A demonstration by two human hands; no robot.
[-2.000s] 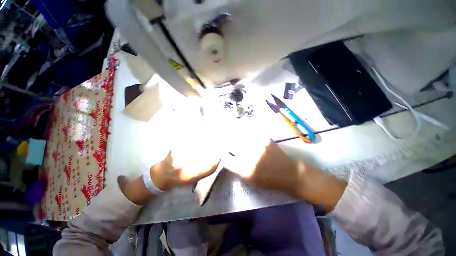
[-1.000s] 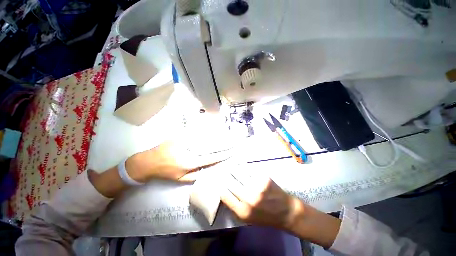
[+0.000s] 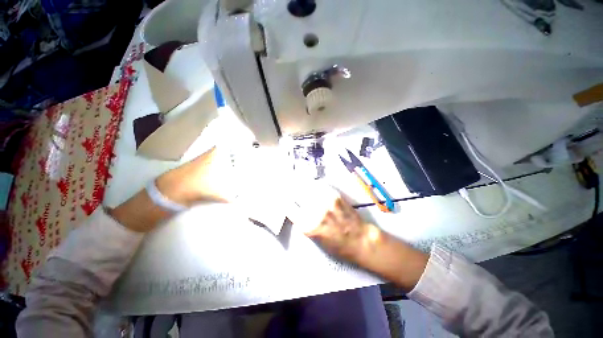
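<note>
A pale fabric piece (image 3: 272, 214) lies between my hands in front of the needle, its upper part washed out white by the lamp. A dark edge shows at its lower tip. My left hand (image 3: 192, 178) reaches in from the left, fingertips lost in the glare at the piece's left side. My right hand (image 3: 334, 224) is on the right side of the piece, fingers bent onto it. The presser foot area (image 3: 311, 152) of the white machine head (image 3: 370, 53) is just beyond. Whether my left fingers grip cloth is hidden by glare.
Two beige pieces with dark brown ends (image 3: 175, 135) lie left of the head. Blue and orange snips (image 3: 367, 181) lie right of the needle, beside a flat black device (image 3: 430, 150) with a white cable (image 3: 492, 208). A printed tan sheet (image 3: 59, 178) covers the left side.
Both hands and the fabric piece have moved up towards the needle since one second ago. More of the piece is in the glare. The whole view has shifted slightly.
</note>
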